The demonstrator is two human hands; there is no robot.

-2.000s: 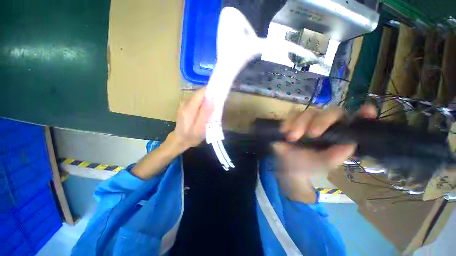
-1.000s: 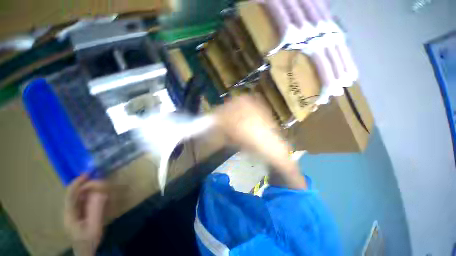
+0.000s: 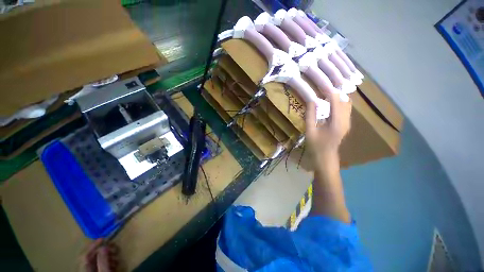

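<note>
Pink-and-white curved housings lie in two rows on brown cardboard at the upper right. My right hand is at the near end of one curved housing in the front row, its fingers around the white end. My left hand is at the bottom left edge, partly cut off, below the blue tray; whether it holds anything cannot be told. The black electric screwdriver lies on the bench, touched by neither hand.
The silver screw feeder stands on a dotted dark mat, right of the tray. Cardboard dividers with thin dark wires stand below the housings. A carton is beside the bench. A cardboard sheet is at the upper left.
The view has swung right. The screwdriver has left my right hand and lies on the bench. The white housing has moved from above the feeder to the rows at right with my right hand.
</note>
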